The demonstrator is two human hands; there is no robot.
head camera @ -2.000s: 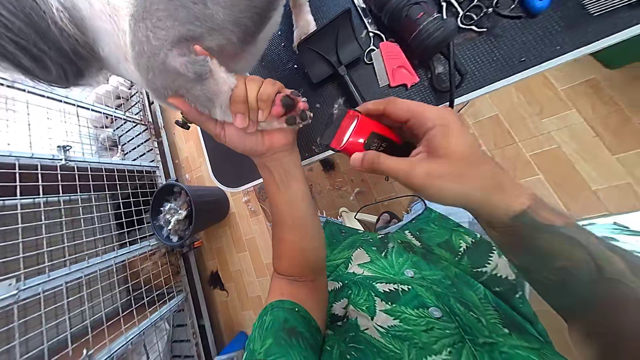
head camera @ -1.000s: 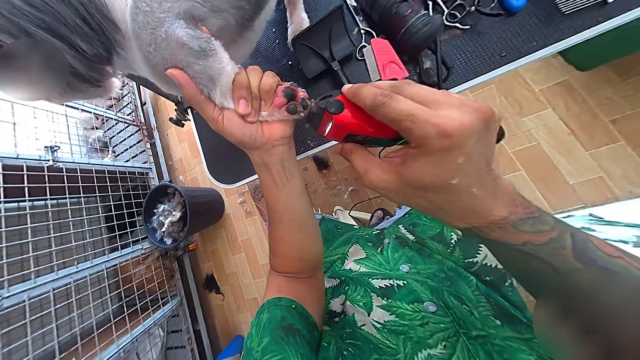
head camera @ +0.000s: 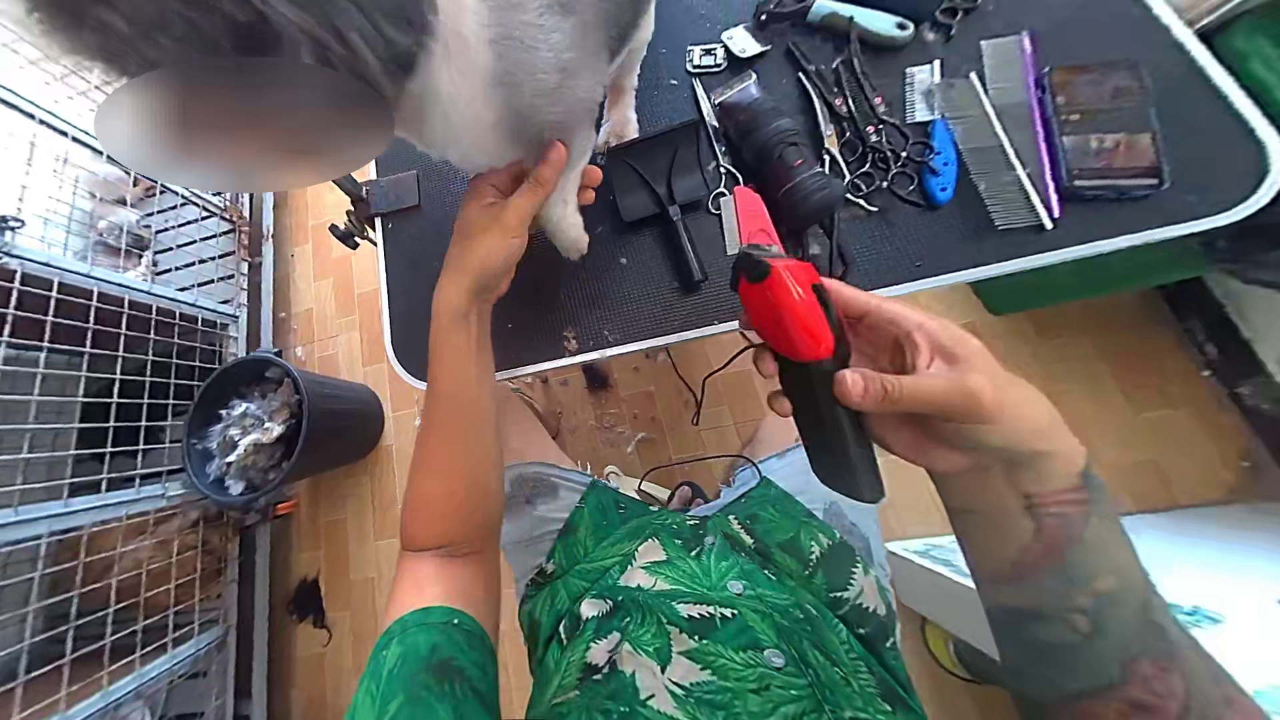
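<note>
A grey and white dog point(head camera: 500, 80) stands on the black grooming table point(head camera: 640, 310). My left hand point(head camera: 505, 220) grips one of its legs above the paw point(head camera: 566, 235), which points down with its pads out of sight. In my right hand point(head camera: 900, 375) is a red and black electric clipper point(head camera: 795, 320), held upright in front of the table edge and apart from the dog. A black brush-like tool point(head camera: 683, 235) and a slicker-type black pad point(head camera: 640, 175) lie near the paw. Beside them are a larger black clipper point(head camera: 780, 150) and a red-handled comb point(head camera: 750, 215), partly behind the held clipper.
Several scissors point(head camera: 870, 130), metal combs point(head camera: 990, 150), a blue-handled comb point(head camera: 940, 165) and a dark case point(head camera: 1105, 130) lie on the table at right. A black bin point(head camera: 340, 420) of hair stands left, beside wire cages point(head camera: 80, 370). A cord hangs below the table edge.
The clipper was at the paw's pads; my right hand has drawn it back from the dog. The paw, held raised with pads showing, now points down. The view has shifted, showing more of the table.
</note>
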